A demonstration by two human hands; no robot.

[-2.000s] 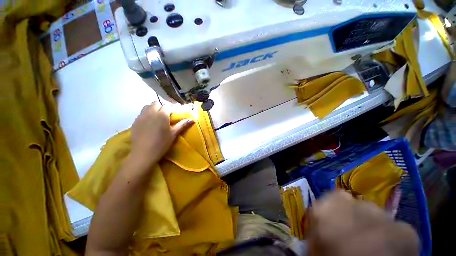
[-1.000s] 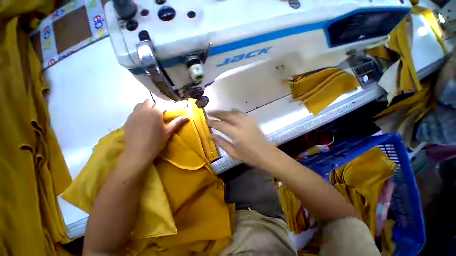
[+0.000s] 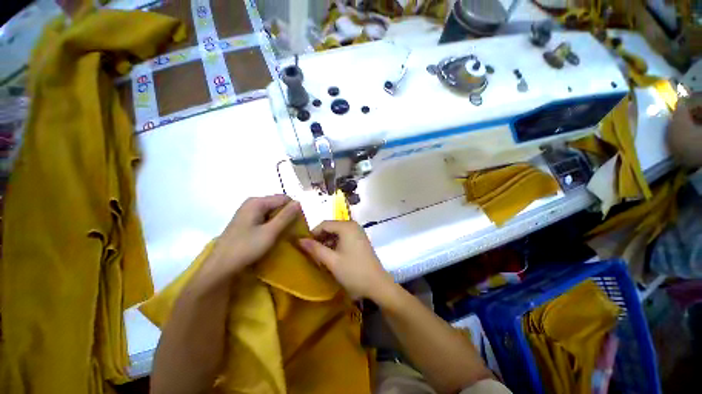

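The mustard-yellow garment panel (image 3: pixel 319 338) hangs from both hands over the table's front edge and the wearer's lap. My left hand (image 3: pixel 258 231) pinches its upper edge, left of the needle. My right hand (image 3: pixel 344 254) grips the cloth just beside it, fingers curled. A small yellow strip (image 3: pixel 341 206) lies brightly lit under the presser foot (image 3: pixel 350 192); whether it joins the held cloth is hidden by the hands. The white sewing machine (image 3: pixel 431 115) stands behind.
A pile of yellow parts (image 3: pixel 61 231) hangs over the table's left side. Small stacked pieces (image 3: pixel 509 190) lie on the machine bed at right. A blue crate (image 3: pixel 500 319) with yellow pieces stands lower right. A person's hand (image 3: pixel 685 127) shows at the right edge.
My left hand has lifted the cloth edge and shifted from the needle. My right hand, earlier flat beside the cloth, now grips it. The view has tilted upward.
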